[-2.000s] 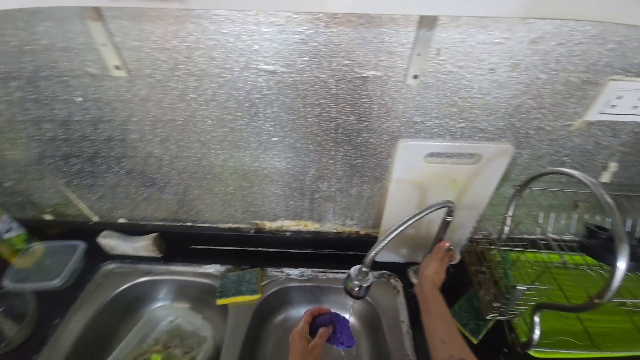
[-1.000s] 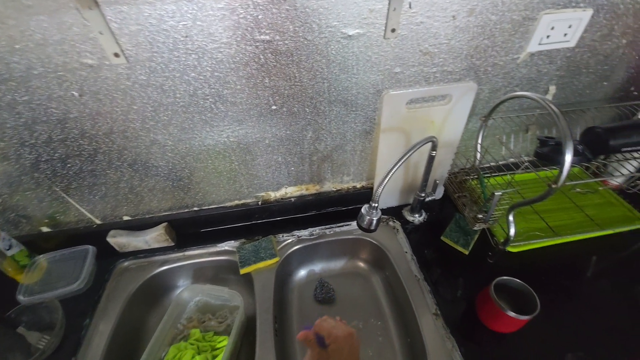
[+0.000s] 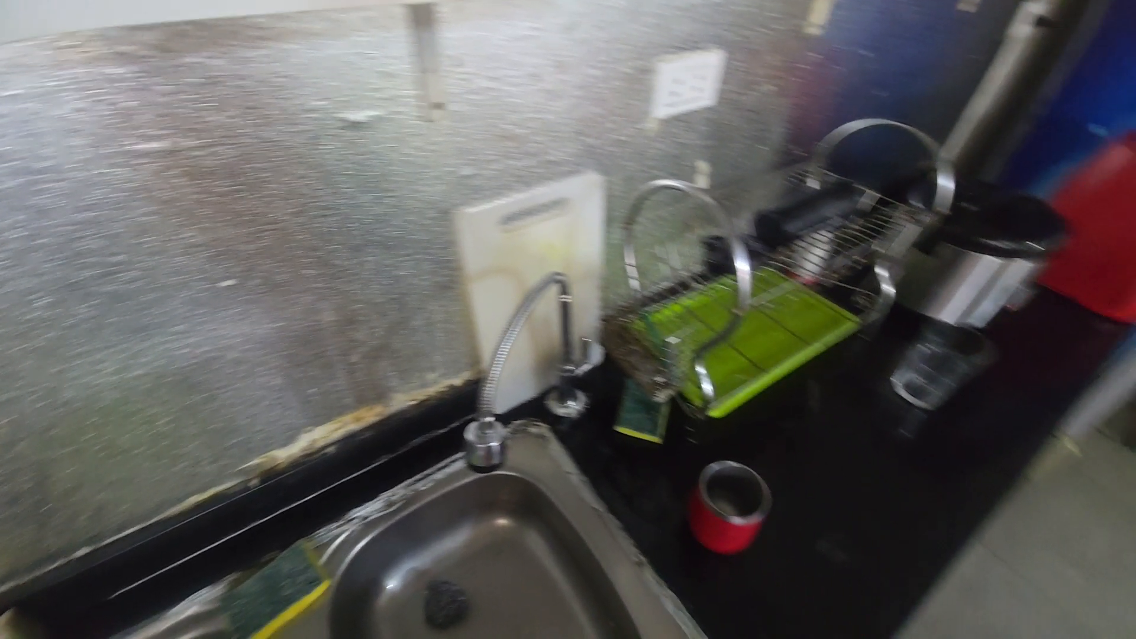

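Neither of my hands shows in the head view, so what they hold is hidden. A steel sink basin [image 3: 497, 568] lies at the lower middle, with a dark round drain or scourer [image 3: 445, 604] at its bottom. The flexible faucet [image 3: 510, 355] arches over the basin's back corner, its spray head pointing down. At the basin's left rim rests a green and yellow scouring sponge [image 3: 275, 595]. A red cup with a metal rim [image 3: 729, 508] stands upright on the black counter, right of the sink.
A white cutting board [image 3: 532, 266] leans on the wall behind the faucet. To its right stands a wire dish rack with a green tray [image 3: 754, 333]; another sponge [image 3: 642, 413] lies beside it. A clear glass [image 3: 941, 366] and a metal container [image 3: 967, 275] stand farther right.
The view has swung to the right. Both hands, seen two seconds ago at the faucet and over the basin with a purple thing, are out of view.
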